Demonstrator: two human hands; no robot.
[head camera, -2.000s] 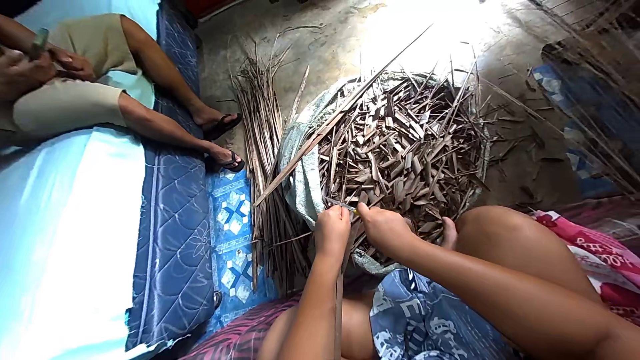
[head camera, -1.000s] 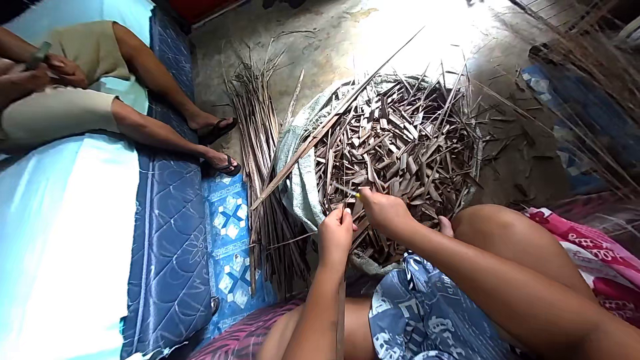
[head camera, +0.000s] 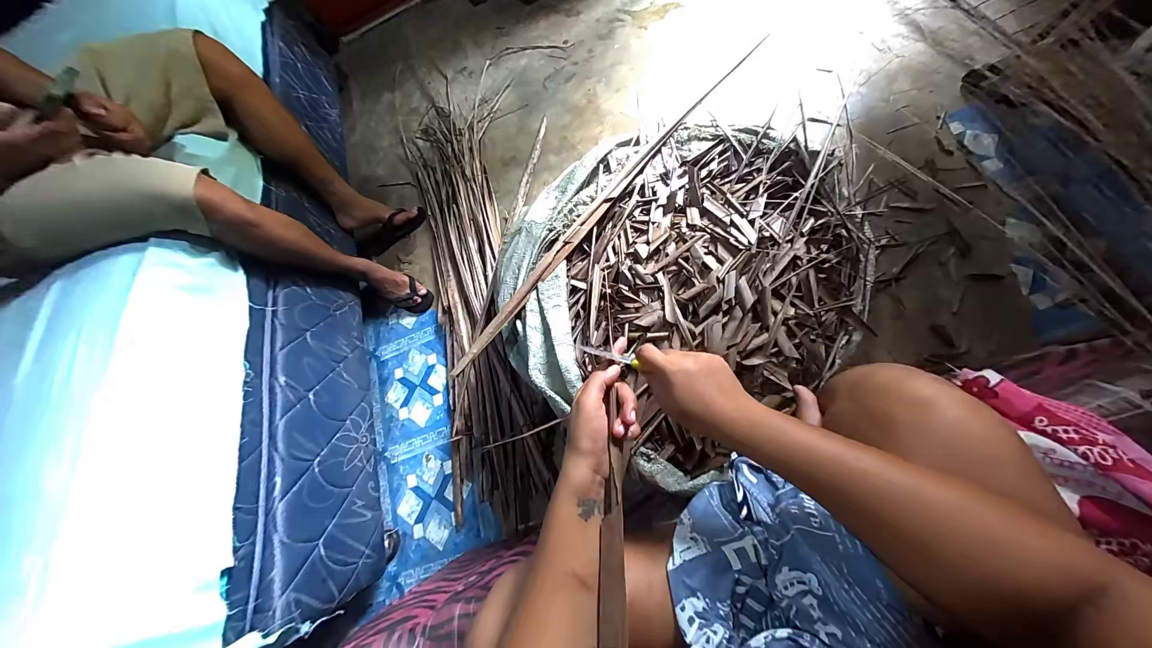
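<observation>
My left hand (head camera: 601, 414) is closed around a long dry brown palm leaf strip (head camera: 612, 558), which runs down along my forearm. My right hand (head camera: 688, 382) grips a small knife (head camera: 605, 354) with a yellow handle part; its thin blade points left, across the strip just above my left thumb. Both hands are over the near edge of a large woven plastic sack (head camera: 540, 333), rolled open and full of short cut pieces of dry leaf (head camera: 711, 279). One long dry leaf (head camera: 585, 225) lies aslant over the sack's left rim.
A bundle of long dry leaves (head camera: 463, 198) lies left of the sack. Another person's legs (head camera: 279, 225) and sandalled feet rest beside a blue mattress (head camera: 310, 432). Leaf scraps (head camera: 945, 252) litter the concrete floor at right, near more long stalks (head camera: 1062, 135).
The knife blade now shows plainly, pointing left above my left hand. Both hands have stayed close together over the sack's near edge.
</observation>
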